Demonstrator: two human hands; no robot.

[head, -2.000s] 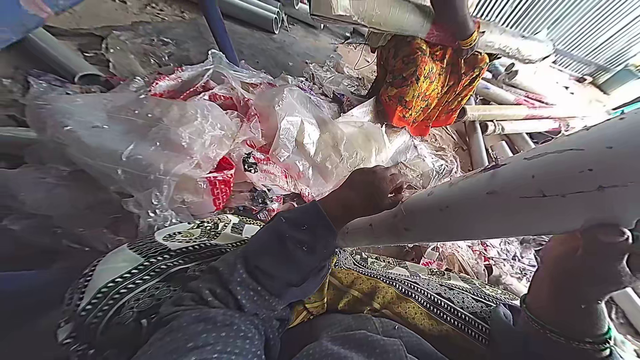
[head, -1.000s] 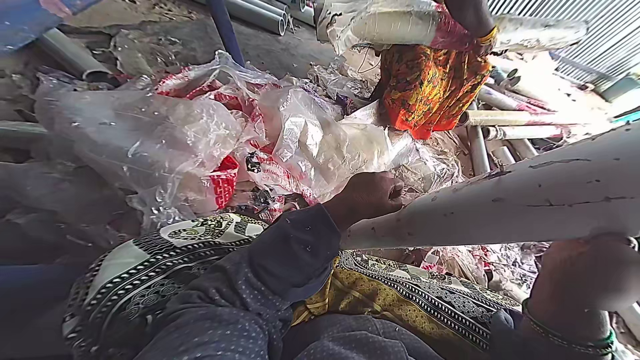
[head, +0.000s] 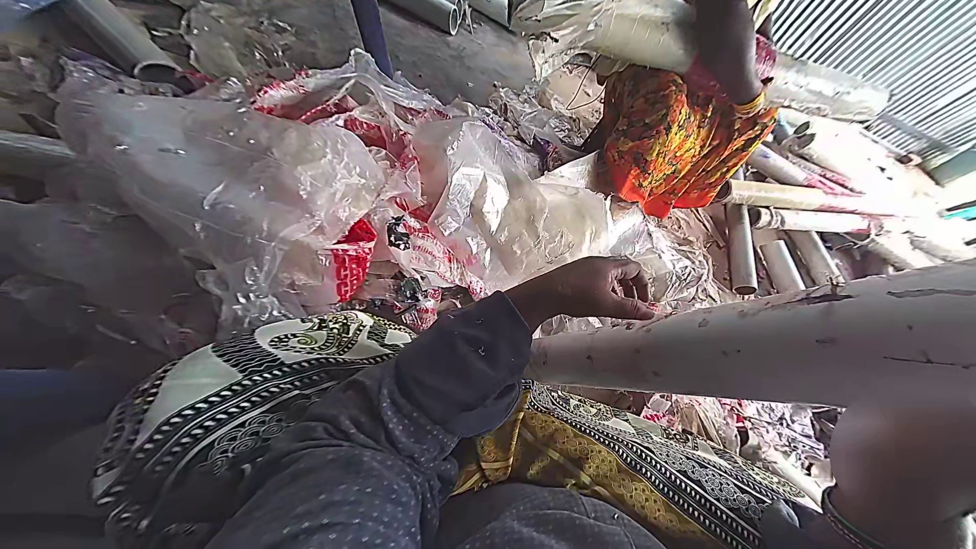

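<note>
A long pale pipe (head: 732, 354) with dark scuffs and cracks lies slantwise above my patterned cloth (head: 610, 442), its near part rising at the right. My left hand (head: 602, 291), from a dark dotted sleeve, has curled fingers, with thumb and fingertips close together at the pipe's upper edge. Whether anything small is pinched there cannot be seen. At the lower right, my right hand (head: 900, 450) is blurred against the pipe's underside, a beaded bangle at its wrist; its fingers cannot be made out. Crumpled clear plastic film (head: 252, 168) with red-printed pieces (head: 354, 259) is heaped beyond my left arm.
Another person's arm (head: 728, 49) with a yellow bangle reaches down beside orange patterned cloth (head: 656, 145), by a film-wrapped pipe (head: 827, 88). More pipes (head: 808, 198) lie at the right, and a grey pipe (head: 122, 38) at upper left. Corrugated sheet (head: 877, 61) stands behind.
My right hand has shifted at the pipe's underside and is now more blurred. My left hand stays at the pipe's upper edge.
</note>
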